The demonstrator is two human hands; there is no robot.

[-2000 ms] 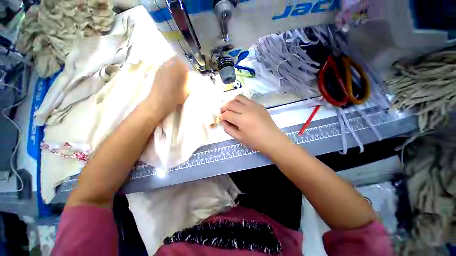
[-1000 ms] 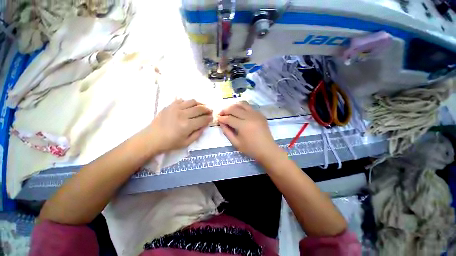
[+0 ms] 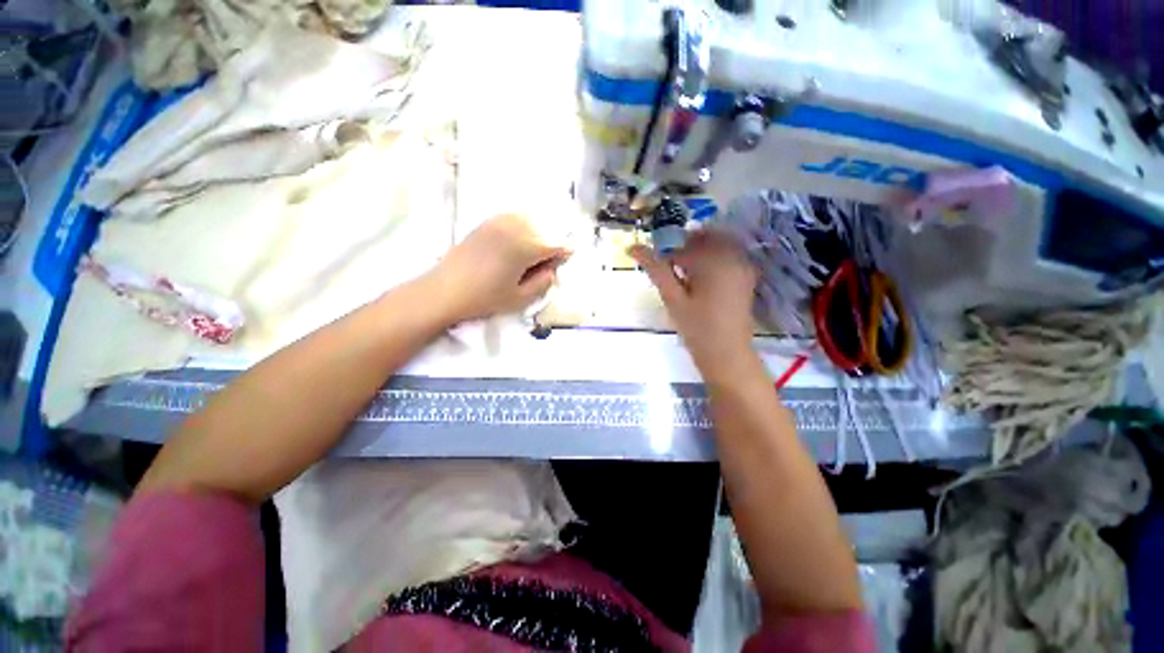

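Note:
The white sewing machine [image 3: 817, 140] has a blue stripe, with its presser foot and needle [image 3: 628, 207] above the needle plate [image 3: 619, 287]. My left hand [image 3: 500, 271] is just left of the needle, fingers closed on the edge of a cream garment piece [image 3: 479, 334], mostly hidden under the hand and forearm. My right hand [image 3: 708, 287] is right of the needle, slightly blurred, thumb and fingertips near the presser foot beside the dark round knob [image 3: 668, 225]. Whether it holds anything cannot be told. Cream panels [image 3: 319, 230] lie left of the needle.
Scissors [image 3: 862, 319] and a red stick [image 3: 791, 371] lie right of my right hand, with white-lilac strips [image 3: 789, 249] behind. Beige cords [image 3: 1040, 370] hang at far right. A printed strip [image 3: 166, 304] lies on the left panels. Cream cloth [image 3: 409, 529] covers the lap.
The view has shifted, showing more of the machine. My hands, close together in front of the needle before, are now apart; the right has moved up beside the knob. The garment piece shows less.

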